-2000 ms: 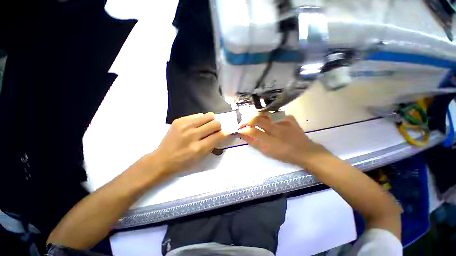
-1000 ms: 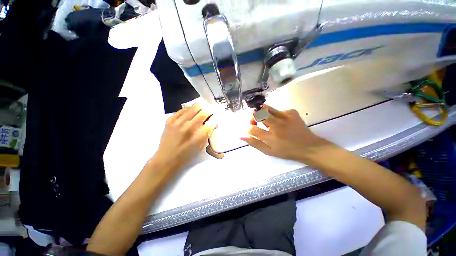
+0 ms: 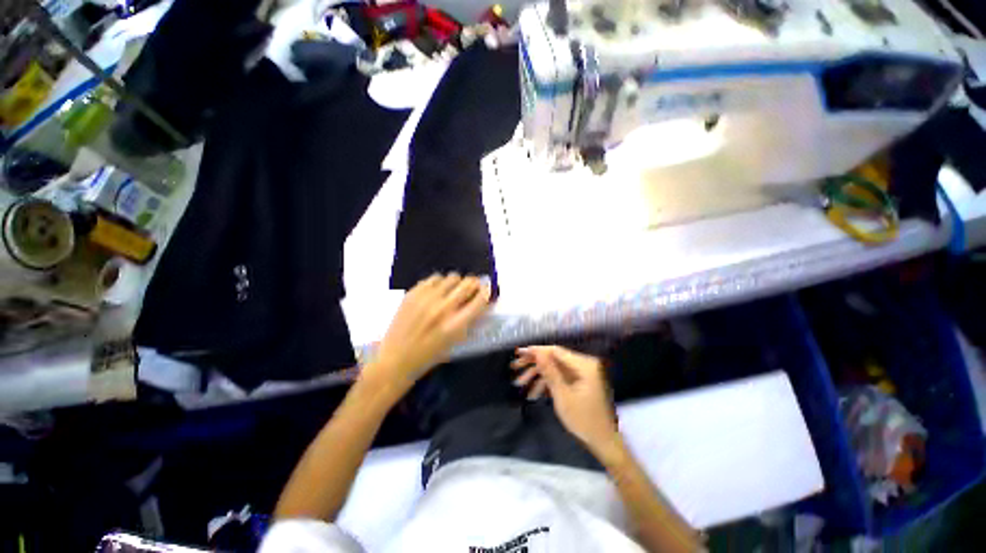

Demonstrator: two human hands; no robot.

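Observation:
A long narrow black sleeve panel (image 3: 449, 184) lies on the white table left of the white lockstitch machine (image 3: 692, 119). My left hand (image 3: 435, 319) rests on its near end at the table's front edge, with a small pale patch beside the fingertips. My right hand (image 3: 564, 387) is off the table, in front of its edge above my lap, fingers apart and holding nothing that I can see. The needle area (image 3: 578, 162) is brightly lit, with no hand at it.
Wide black garment panels (image 3: 260, 216) lie further left. Scissors (image 3: 862, 207) with green and yellow-orange handles lie right of the needle. A second machine's handwheel (image 3: 38, 232) is at far left. Coloured scraps (image 3: 416, 24) lie behind. A blue crate (image 3: 941, 454) with scraps is below right.
The view has shifted back and widened. The black panel now lies further out from the machine, towards the front edge. My left hand moved with it; my right hand left the needle and dropped below the edge.

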